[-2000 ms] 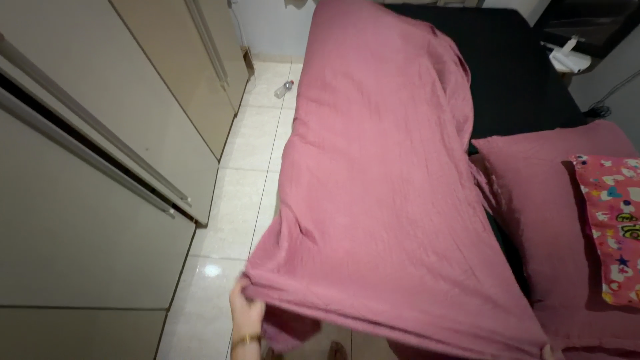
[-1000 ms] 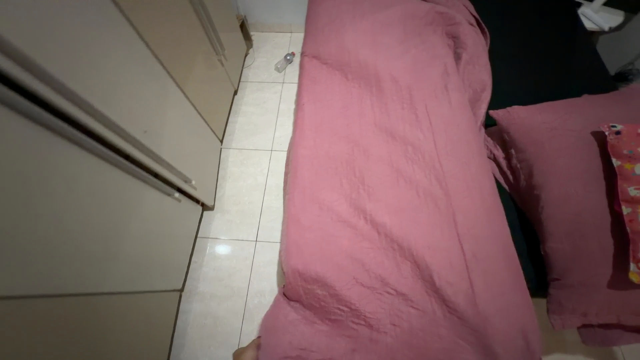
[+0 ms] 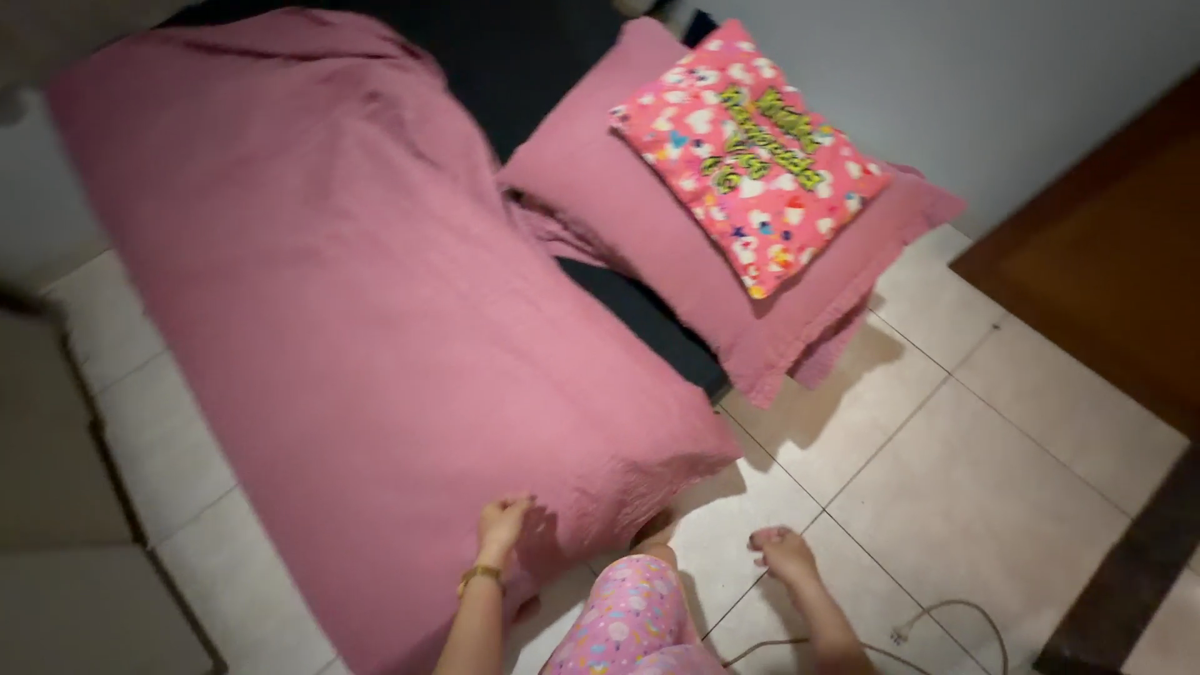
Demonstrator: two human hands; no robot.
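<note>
A pink sheet (image 3: pixel 356 309) lies over most of the dark mattress (image 3: pixel 647 314), hanging down at the near end with some wrinkles. My left hand (image 3: pixel 504 527), with a gold-coloured bracelet at the wrist, is at the sheet's near edge; whether its fingers grip the cloth I cannot tell. Over the floor to the right, my right hand (image 3: pixel 780 551) is held off the bedding with its fingers loosely curled and nothing seen in them. Pink pillows (image 3: pixel 600 178) are stacked at the mattress's right side, and a smaller heart-print pillow (image 3: pixel 750 159) rests on top.
A cable with a plug (image 3: pixel 898 636) lies on the tiled floor (image 3: pixel 891 469) near my right arm. Brown wood furniture or a door (image 3: pixel 1106 244) stands at the right. Cabinet fronts (image 3: pixel 56 487) are at the left edge. My clothed leg (image 3: pixel 633 609) is at the bottom.
The view has turned and shifted to the right. My left hand, earlier gripping the sheet's near corner, is now at its near edge. My right hand has come into view.
</note>
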